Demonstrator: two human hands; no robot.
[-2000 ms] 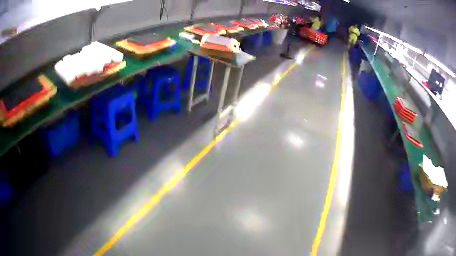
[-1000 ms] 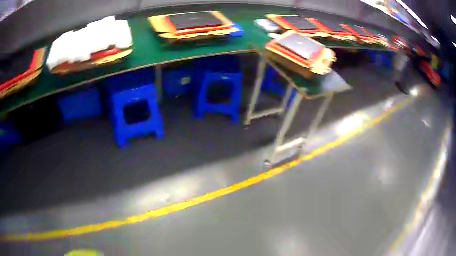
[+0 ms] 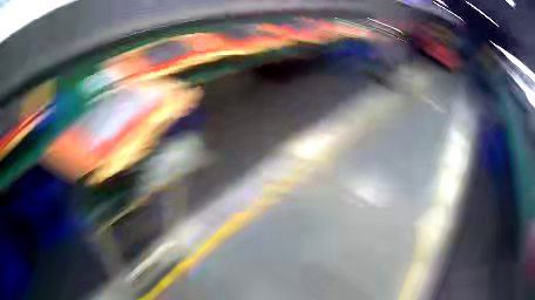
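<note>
No hand is in the picture. The view is strongly blurred. Nearest in front, at the left, a stack of red-orange trays [image 3: 117,129] with a pale grey flat thing on top lies on a small side table. A crumpled pale thing [image 3: 173,158], too blurred to name, is at the table's near end. Behind it, more red-orange trays [image 3: 234,44] with dark flat tops form a row along the green bench [image 3: 73,96].
A grey floor aisle [image 3: 317,234] with yellow lines runs away to the upper right. Dark blue shapes [image 3: 29,217] are at the lower left. Another green bench [image 3: 516,152] runs along the right edge. A red blurred object [image 3: 437,47] is far off.
The side table and its tray stack are now larger and further left. The bench row has moved left too, and the right-hand bench shows again. The picture is more blurred.
</note>
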